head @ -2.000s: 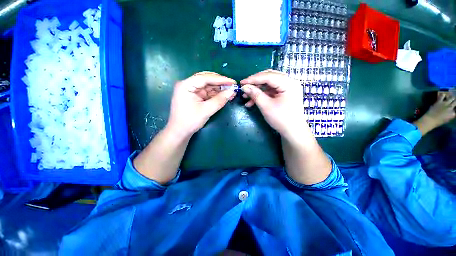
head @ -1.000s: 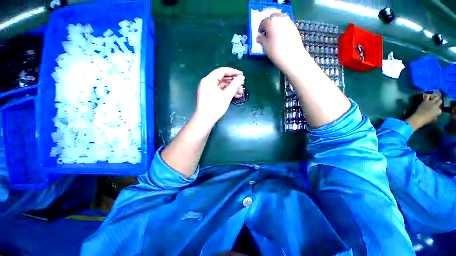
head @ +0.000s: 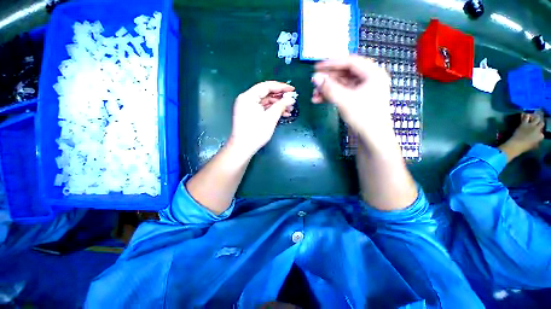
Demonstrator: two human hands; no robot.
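Note:
My left hand is over the middle of the table, thumb and fingers pinched on a small white piece at the fingertips. A dark spot or part shows just below those fingertips, too unclear to name. My right hand is blurred, to the right of the left hand and apart from it, below the small blue bin. Its fingertips are close together; whether they hold anything is too blurred to tell. The small blue bin is full of bright white parts.
A large blue bin of translucent white pieces stands left. A few white pieces lie beside the small bin. Right are a clear blister tray, a red bin, a crumpled white item, another blue bin and a neighbour's hand.
My right hand first went from beside the left hand to the small blue bin, then came back down toward the left hand. My left hand stays pinched near the same place.

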